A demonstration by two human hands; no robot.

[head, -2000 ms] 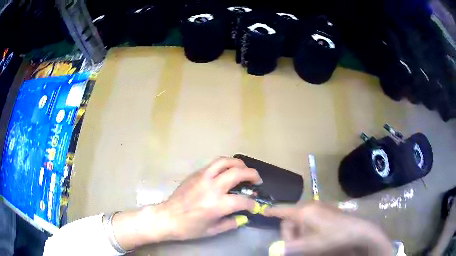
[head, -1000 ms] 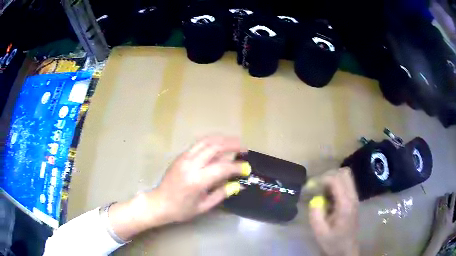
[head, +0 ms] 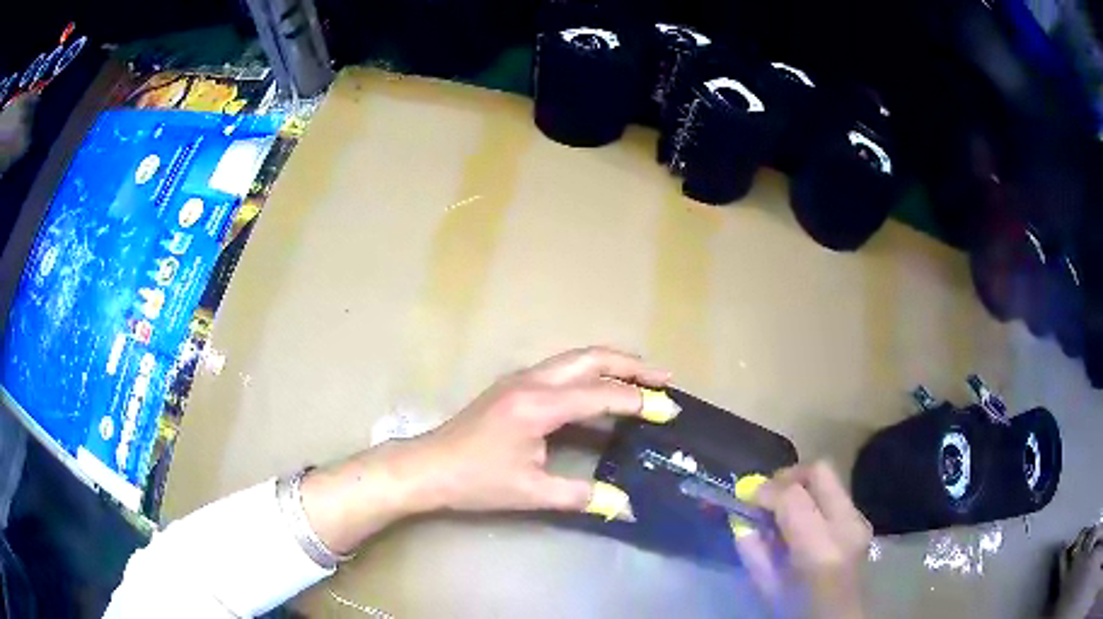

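A black speaker housing [head: 752, 450] lies on its side on the tan cardboard sheet [head: 363, 266], its slot facing up. A narrow circuit board [head: 659, 462] with small pale parts shows in the slot. My left hand [head: 520, 435], with yellow finger cots, holds the housing's left end between thumb and fingers. My right hand [head: 813, 532], slightly blurred, grips a slim silver-grey tool [head: 721, 497] whose tip is over the slot. Whether the tip touches the board I cannot tell.
Two black housings [head: 901, 478] with boards sticking up lie at right. Several black housings [head: 581, 91] stand along the far edge. A blue printed sheet [head: 121, 266] lies left, with a metal upright [head: 290, 42] behind. Another person's hand [head: 1080, 574] shows at lower right.
The view has shifted and tilted. My right hand has come back from beside the housing and now holds the slim tool over the slot. Wires seen across the housing before now show less.
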